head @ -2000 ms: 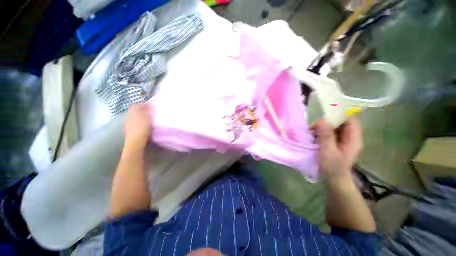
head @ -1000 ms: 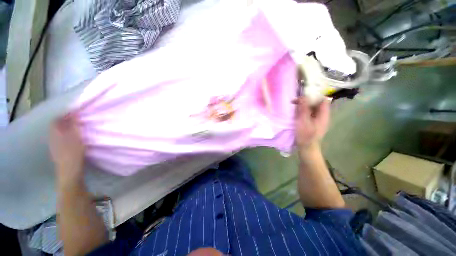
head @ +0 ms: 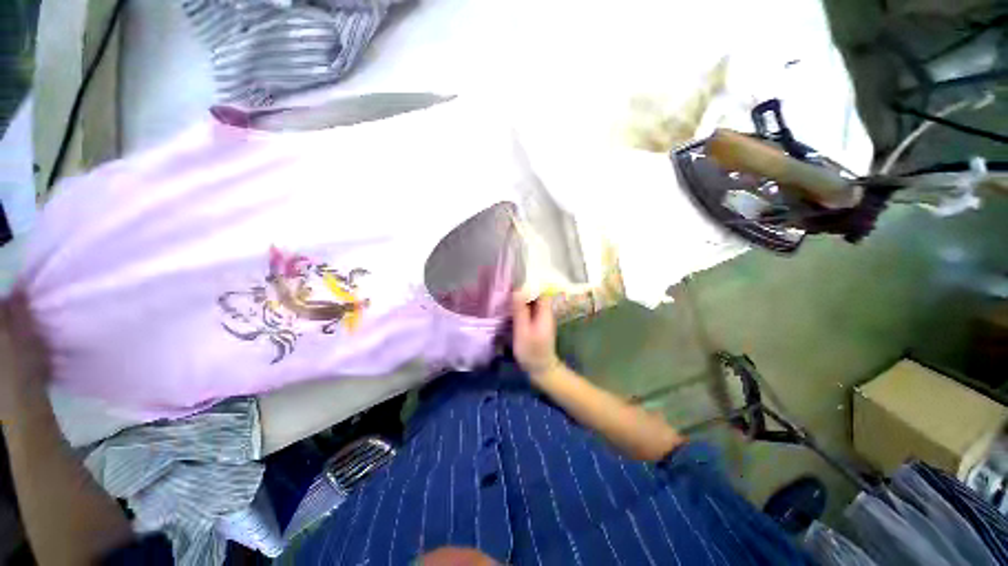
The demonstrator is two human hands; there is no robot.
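A pink sleeveless top lies spread along the pressing board, its body to the left and an armhole opening to the right. A floral motif shows on its front. My left hand, partly cut off at the left edge, grips the hem side. My right hand pinches the top's shoulder edge near the armhole. A steam iron with a tan handle stands right of the top on white cloth. Glare washes out the top's upper part.
A crumpled striped shirt lies behind the top. Another striped cloth hangs below the board at the left. A cardboard box and dark striped garments are at the lower right. Hoses run right from the iron.
The top has moved left and now lies flatter on the board, with the armhole open. My right hand has moved left, and my left hand towards the left edge. The iron now shows clearly.
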